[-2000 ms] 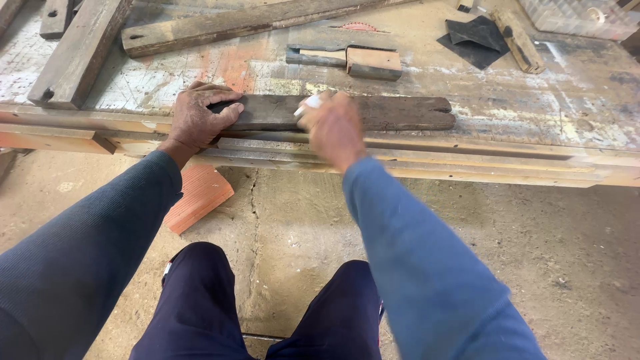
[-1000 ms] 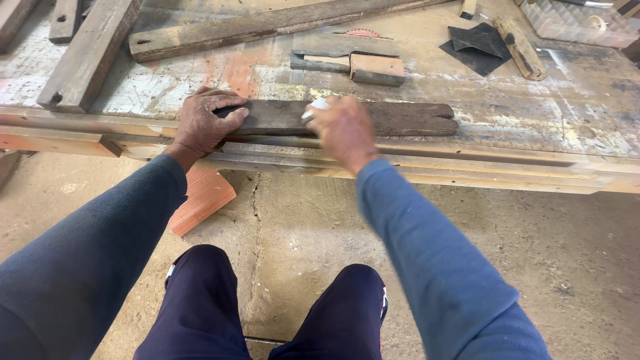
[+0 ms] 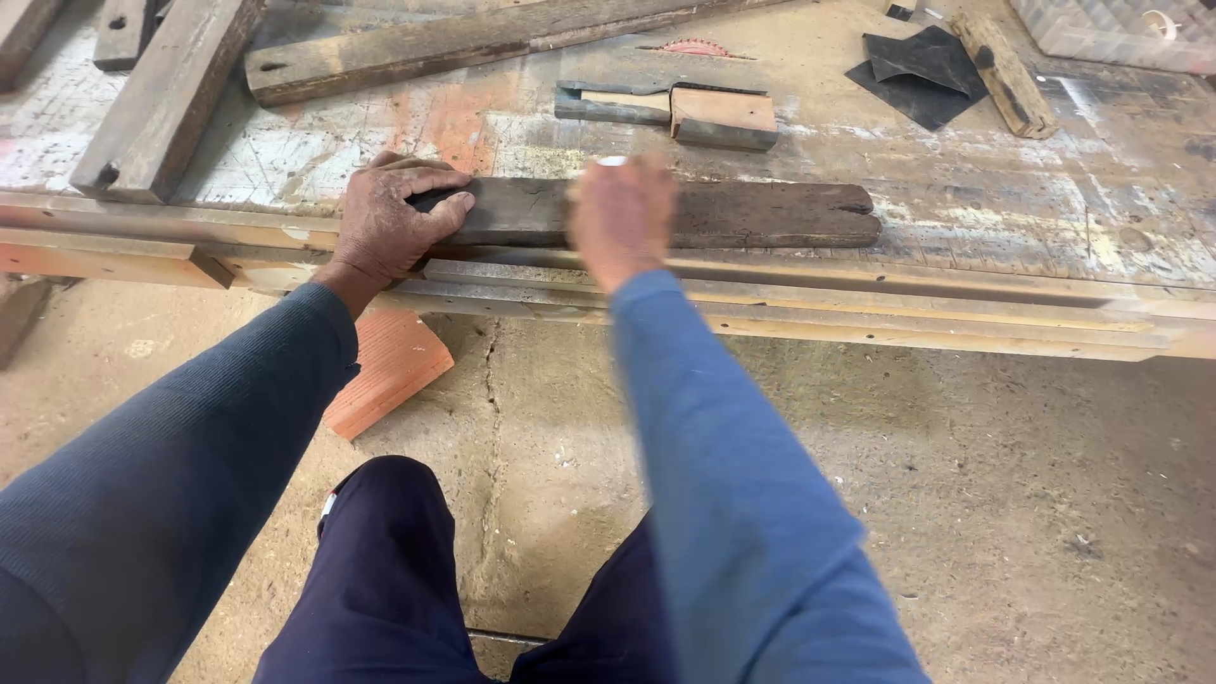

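A dark, weathered wooden board (image 3: pixel 769 214) with a split right end lies along the front edge of the workbench (image 3: pixel 1007 228). My left hand (image 3: pixel 394 214) grips its left end, thumb and fingers over the wood. Blurred by motion, my right hand (image 3: pixel 622 214) is closed over the middle of the board. A small white thing (image 3: pixel 613 161) shows at its fingers; what it is cannot be told. Behind the board lies a wood block with dark sides (image 3: pixel 724 116), joined to or touching a narrower slotted piece (image 3: pixel 613 103).
Old beams with holes (image 3: pixel 176 95) and a long beam (image 3: pixel 399 59) lie at the back left. Black sandpaper-like sheets (image 3: pixel 926 74), a wood offcut (image 3: pixel 1004 74) and a clear plastic box (image 3: pixel 1121 28) are at the back right. A red saw blade's edge (image 3: pixel 693 47) shows in the bench top. An orange block (image 3: pixel 389 370) is below the bench.
My right hand has shifted a little along the board between frames and stays over its middle part. My left hand keeps its place on the left end.
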